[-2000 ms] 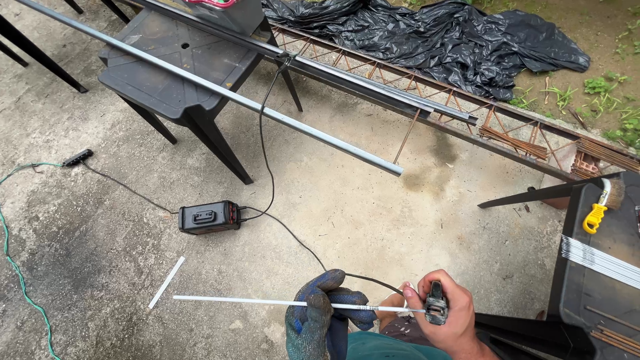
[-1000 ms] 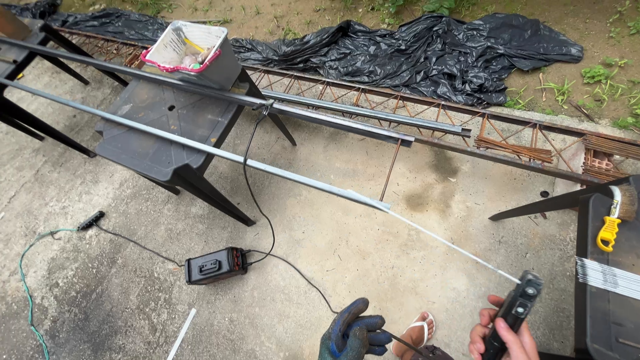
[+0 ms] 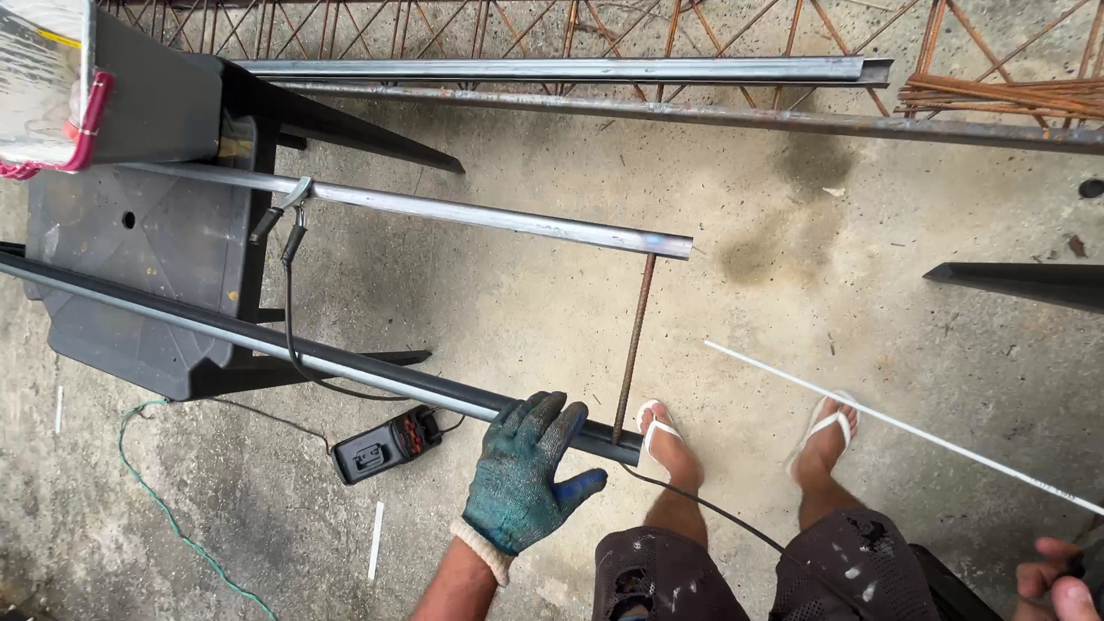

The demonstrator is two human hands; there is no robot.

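Note:
My left hand (image 3: 530, 474), in a teal and blue work glove, lies over a long metal channel (image 3: 345, 362) near its end, fingertips on the bar. A ribbed steel rod (image 3: 636, 345) bridges from that channel to a second metal bar (image 3: 500, 216), which bears a ground clamp (image 3: 297, 191). My bare right hand (image 3: 1056, 578) is partly in view at the lower right corner, fingers curled around a dark electrode holder that is mostly cut off. A white-coated welding electrode (image 3: 897, 423) reaches from that side over my foot, its tip pointing up left.
A small black welding machine (image 3: 388, 444) with cables sits on the concrete. Under the bars stands a dark plastic table (image 3: 147, 259) with a grey bucket (image 3: 164, 95). A rusty lattice girder (image 3: 569, 30) runs along the back. A black table leg (image 3: 1026, 280) juts in at right.
My gloved left hand has moved onto the end of the nearer channel. My right hand has gone to the lower right corner of the view. The view has turned down closer over the bars.

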